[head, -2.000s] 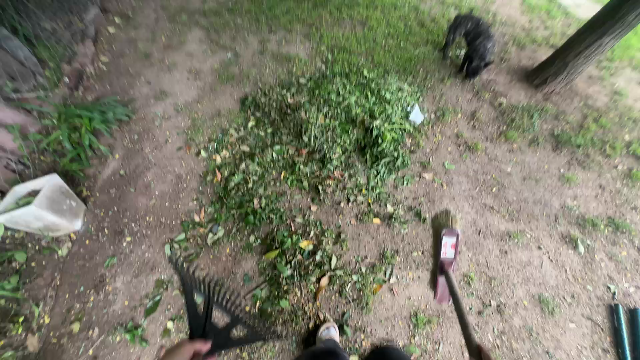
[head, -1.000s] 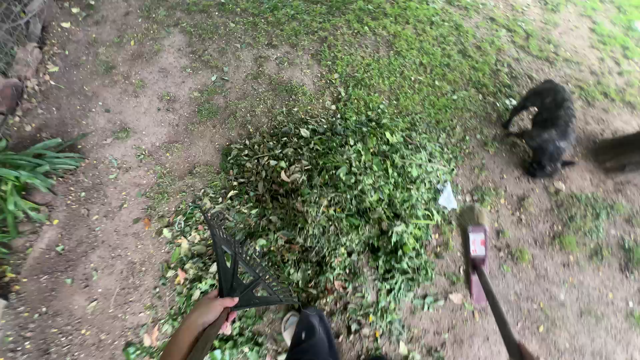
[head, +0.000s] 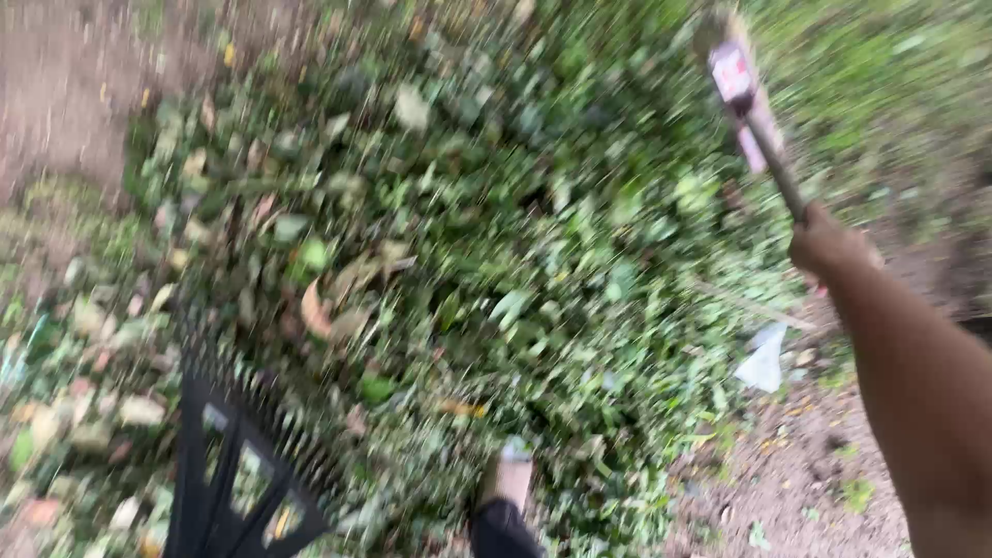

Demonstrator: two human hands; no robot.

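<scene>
My right hand (head: 833, 244) is closed around the handle of a broom (head: 748, 105), whose head with pale bristles and a printed label points up and away at the upper right. At the lower left a black plastic leaf rake (head: 240, 473) lies over the leaves, tines toward the pile; its handle is out of frame. My left hand is not in view. A wide pile of green and dry leaves (head: 465, 256) fills the middle. Motion blurs much of the view.
A white scrap (head: 763, 360) lies at the right edge of the pile. My foot (head: 508, 480) stands among the leaves at the bottom. Bare soil (head: 806, 473) shows at the lower right, and grass (head: 891, 77) at the upper right.
The view has moved closer over the leaf pile. My right hand and forearm have come into view with the broom; my left hand, seen earlier on the rake, has left it. The dog is out of view.
</scene>
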